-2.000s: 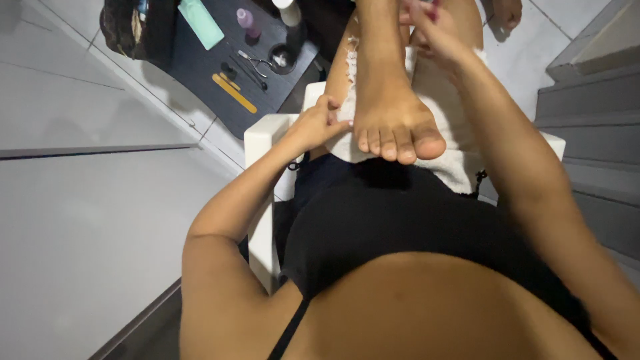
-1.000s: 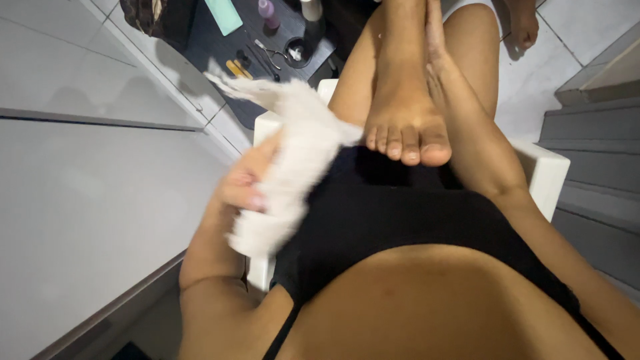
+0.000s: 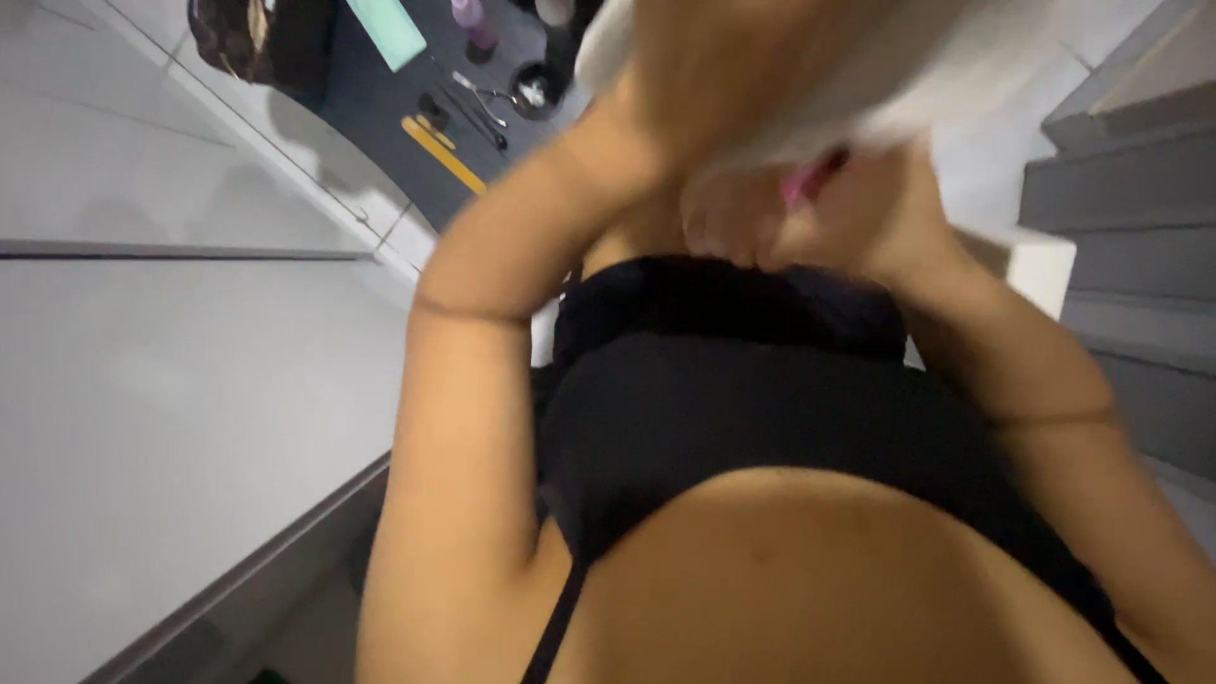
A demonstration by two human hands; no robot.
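Blurred by motion, my left hand (image 3: 708,104) is at the upper middle, against a white cloth (image 3: 883,90); its fingers cannot be made out, nor whether they grip the cloth. My right hand (image 3: 879,214) is closed just below the cloth, with a small pink and dark thing (image 3: 807,182) between its fingers. Beside it, blurred toes (image 3: 727,223) of another person's foot seem to show above my dark-clad lap. Cloth and arm hide the rest of the foot.
A dark table at upper left holds a yellow nail file (image 3: 444,155), metal nippers (image 3: 483,98), a small dark dish (image 3: 537,90), a purple bottle (image 3: 473,21) and a mint-green packet (image 3: 388,33). A brown bag (image 3: 256,43) is beside them. Grey steps (image 3: 1121,237) are at right.
My left hand has swung from the left side up to the upper middle, and the white cloth is there too. My right hand has come down from beside the leg to the toes.
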